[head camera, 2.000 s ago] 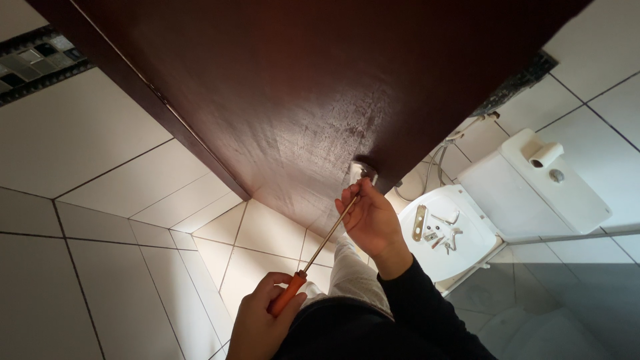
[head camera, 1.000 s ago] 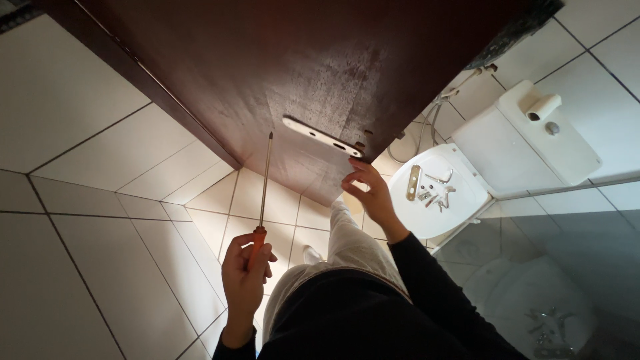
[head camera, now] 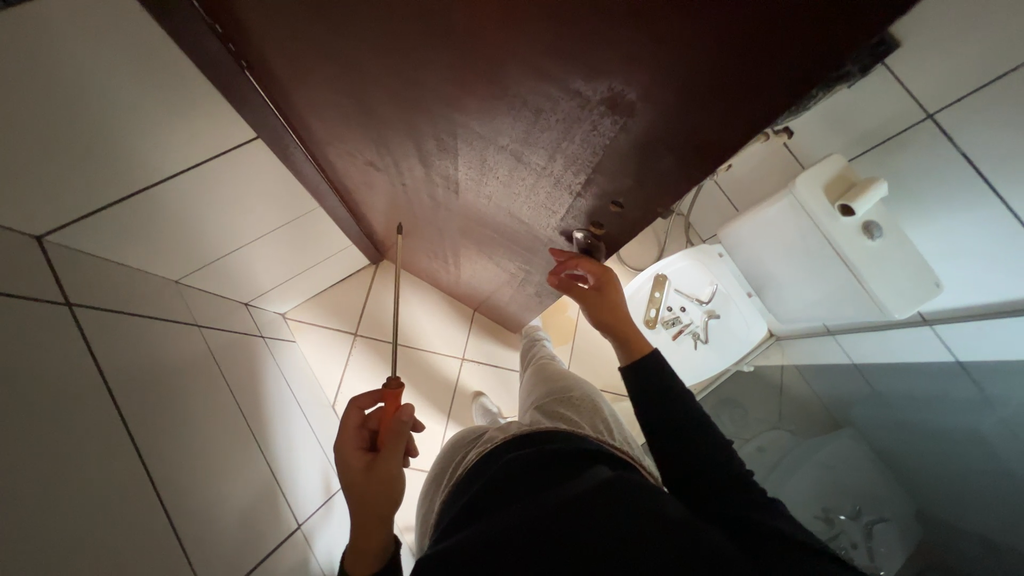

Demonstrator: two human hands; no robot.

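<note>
My left hand (head camera: 376,440) is closed around the orange handle of a screwdriver (head camera: 396,312), its shaft pointing up in front of the dark wooden door (head camera: 480,144). My right hand (head camera: 592,292) is at the door's edge, thumb and fingers bent. Just behind its fingers shows a shiny metal piece (head camera: 588,242), partly hidden; whether the fingers grip it I cannot tell. Holes (head camera: 616,206) show in the door beside it. On the white toilet lid (head camera: 728,352) lie a long metal plate (head camera: 656,302), lever handles (head camera: 706,326) and several small metal parts.
The toilet's cistern (head camera: 808,248) stands at the right with a white tube-shaped piece (head camera: 862,197) on top. A tiled wall (head camera: 160,384) runs along the left. A glass panel (head camera: 880,448) at lower right reflects the toilet. My legs stand on the tiled floor (head camera: 416,320) below the door.
A second ago a long metal plate lay slanted across the door face; it no longer shows that way. Two seconds ago the screwdriver's shaft reached to my right hand; now it points up apart from it.
</note>
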